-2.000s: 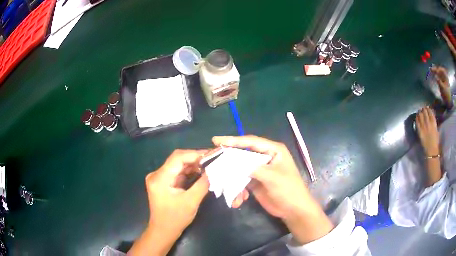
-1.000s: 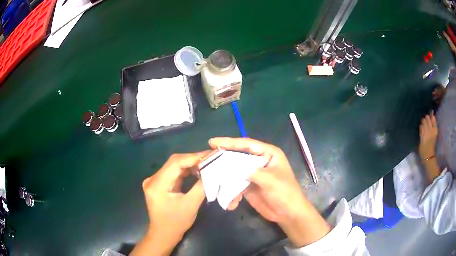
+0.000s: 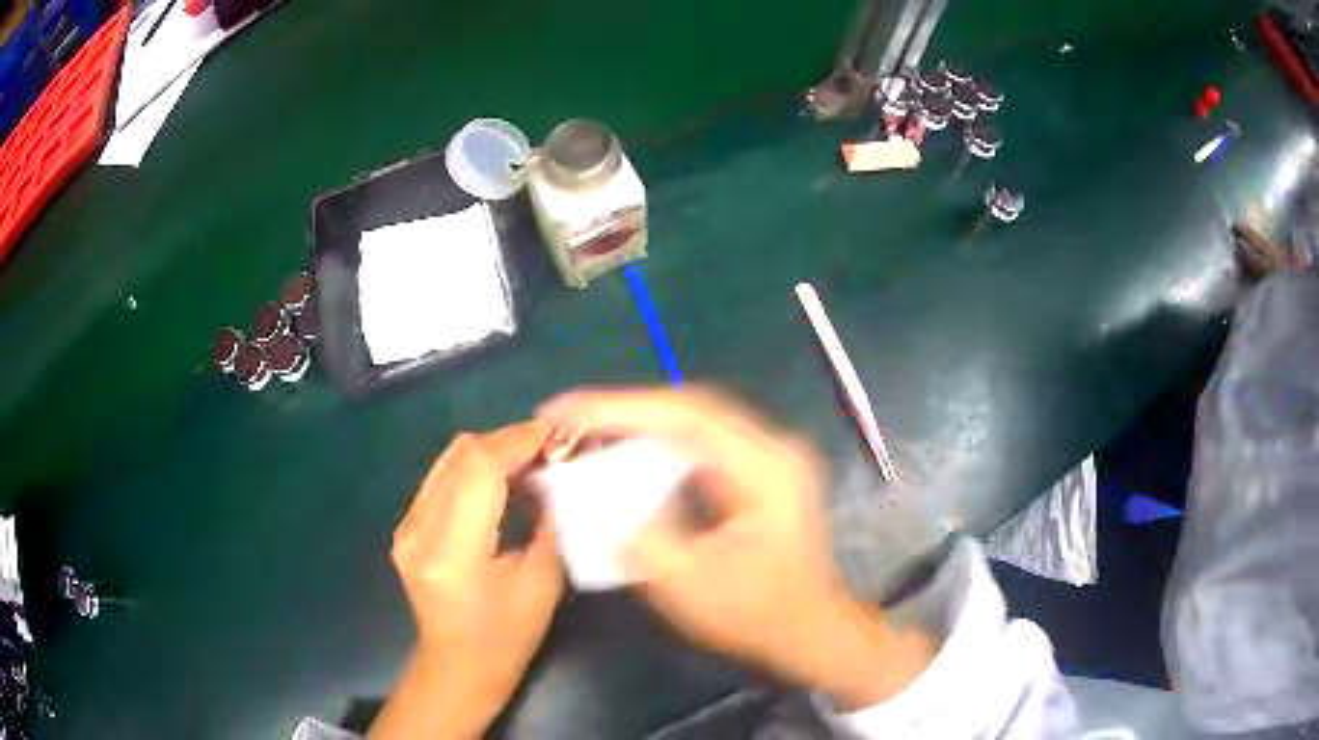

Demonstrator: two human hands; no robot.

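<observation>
My left hand (image 3: 475, 557) holds a small object, perhaps a watch case (image 3: 560, 442), in its fingertips; only a bit of its edge shows and the rest is hidden. My right hand (image 3: 738, 528) is blurred and holds a folded white wipe (image 3: 608, 513) against that object. Both hands are close together above the dark-green mat.
A black tray (image 3: 336, 297) holds white wipes (image 3: 434, 285). A cream bottle (image 3: 590, 210), clear lid (image 3: 488, 156), blue stick (image 3: 654, 327) and pale tweezers (image 3: 845, 379) lie beyond my hands. Round parts (image 3: 261, 347) are at left, others (image 3: 948, 99) by a metal post (image 3: 890, 41). A person's grey sleeve (image 3: 1251, 506) is at right.
The bench objects have shifted left and up in view. My right hand has moved slightly left and blurred, still with the wipe. The neighbouring person's pale sleeve has left view; a grey sleeve fills that side.
</observation>
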